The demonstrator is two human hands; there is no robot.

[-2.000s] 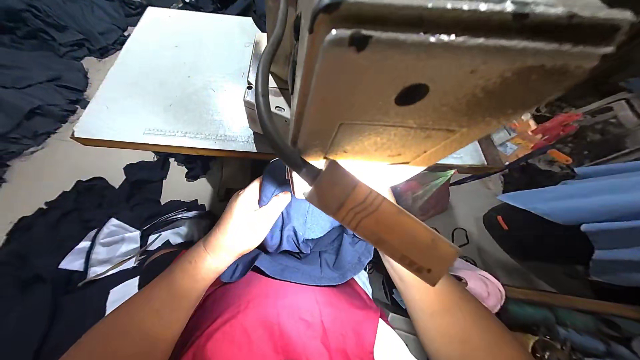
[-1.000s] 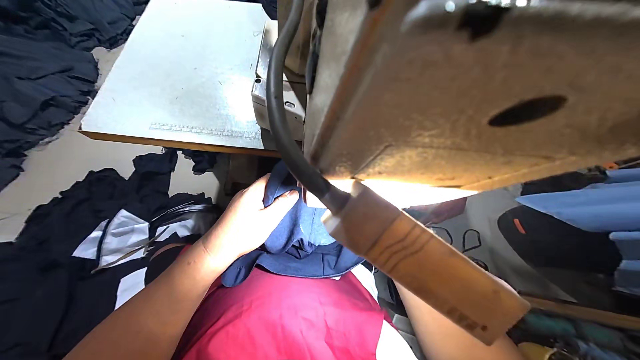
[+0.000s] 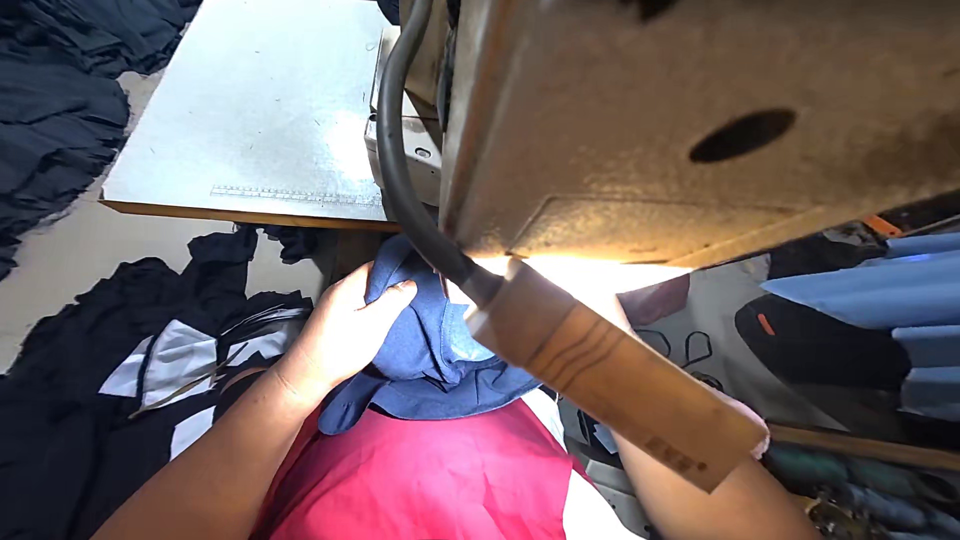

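Note:
My left hand (image 3: 352,322) grips a piece of navy blue fabric (image 3: 431,375) between thumb and fingers. The fabric is bunched under the sewing machine's metal head (image 3: 630,135) and drapes down over a red cloth (image 3: 435,472) on my lap. A lamp (image 3: 615,375) with a tan, rectangular housing hangs from a thick grey flexible neck (image 3: 397,135) and covers most of my right hand (image 3: 616,311). Only a brightly lit bit of that hand shows beside the lamp, so its fingers and any hold on the fabric are hidden.
A white table (image 3: 262,97) with a printed ruler scale along its edge lies at the upper left. Dark cloth (image 3: 60,112) is heaped beyond it. More dark cloth with white pieces (image 3: 180,364) lies at the lower left. Light blue fabric (image 3: 877,289) hangs at the right.
The machine head and lamp take up more of the view as the camera shifts. My left hand keeps its grip on the navy fabric throughout.

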